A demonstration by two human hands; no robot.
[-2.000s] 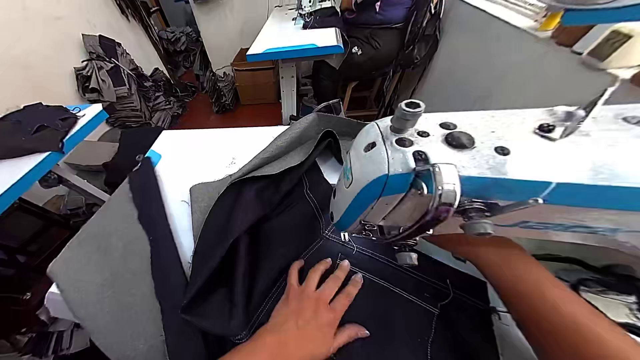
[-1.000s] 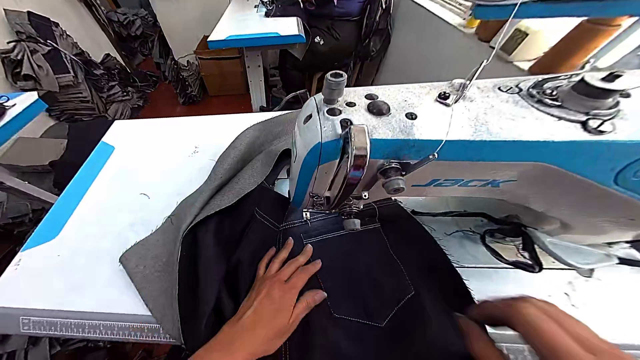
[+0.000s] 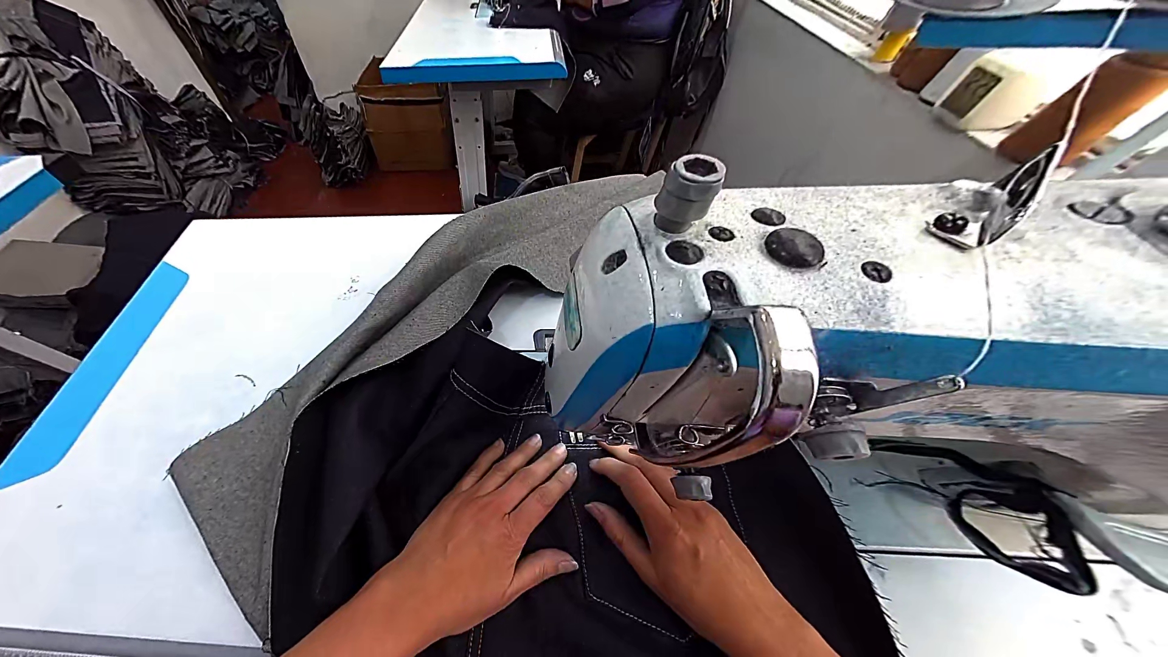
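Observation:
Dark denim fabric (image 3: 365,511) with a stitched patch pocket (image 3: 630,584) lies under the head of a Jack sewing machine (image 3: 611,338). My left hand (image 3: 484,529) rests flat on the denim, left of the pocket seam, its fingers spread near the presser foot. Over the pocket, my right hand (image 3: 675,529) presses down with its fingertips close to the needle area. The needle itself is hidden by the machine head and finger guard. The fabric's grey underside (image 3: 401,319) is folded up to the left and behind the machine.
The white sewing table (image 3: 301,265) has blue corner trim. Thread runs down to the machine's tension parts (image 3: 849,401). A black loop (image 3: 1022,529) lies right of the needle area. Beyond are another table (image 3: 474,46), a seated person (image 3: 593,100), a cardboard box (image 3: 401,119) and heaped garments (image 3: 137,128).
My right hand, blurred at the lower right one second ago, has moved left onto the pocket beside the needle area. My left hand stays flat on the denim.

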